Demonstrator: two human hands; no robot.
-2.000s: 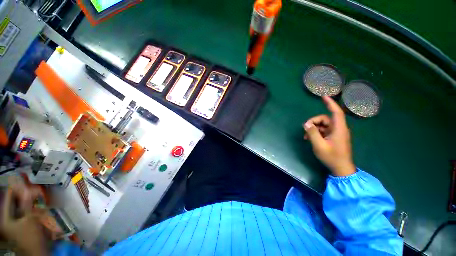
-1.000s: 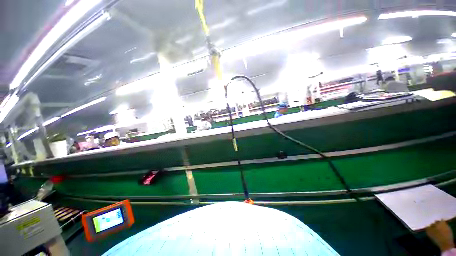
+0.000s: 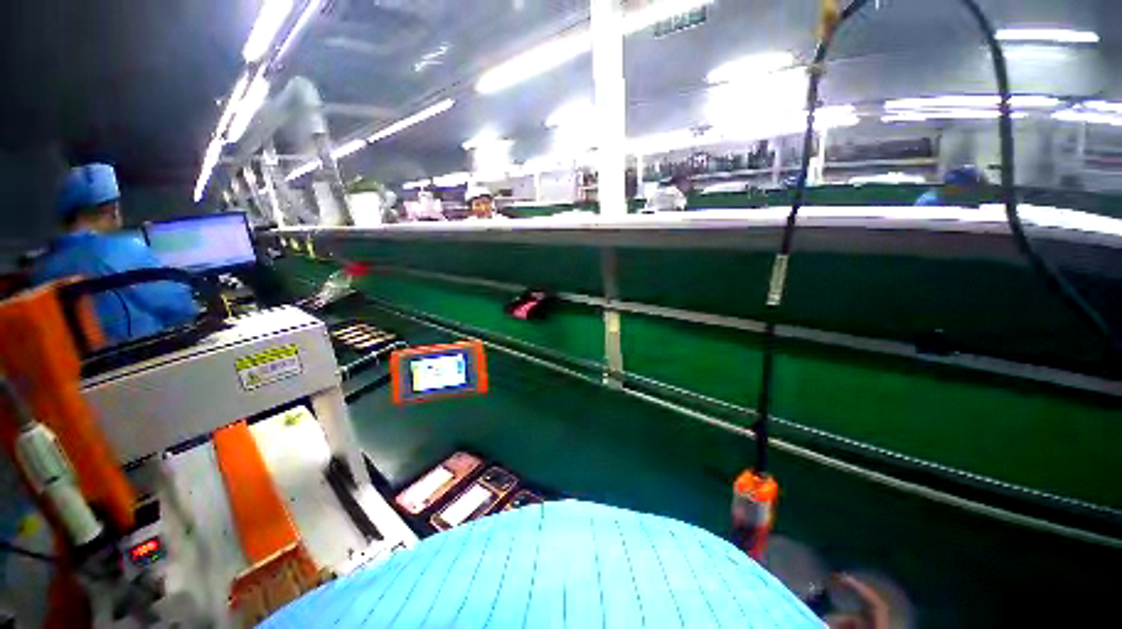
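The orange electric screwdriver (image 3: 754, 506) hangs upright from a black cable, partly hidden at its lower end by my blue striped clothing. Phone assemblies (image 3: 441, 482) lie in the black tray, partly cut off by the clothing. A round screw dish (image 3: 794, 563) shows dimly below the screwdriver. My right hand (image 3: 861, 602) is a small, blurred shape at the bottom edge beside the dish; its fingers and anything in them cannot be made out. My left hand is not in view.
The white machine (image 3: 289, 332) with an orange strip (image 3: 255, 492) stands at left. An orange-framed control screen (image 3: 439, 372) is on the green bench. A person in blue (image 3: 117, 277) is beyond the machine at far left, near a monitor (image 3: 201, 241). A rail runs along the bench.
The view has lifted from the bench and then turned left. My left hand, blurred at the machine earlier, is out of view. The screwdriver now shows lower in the picture.
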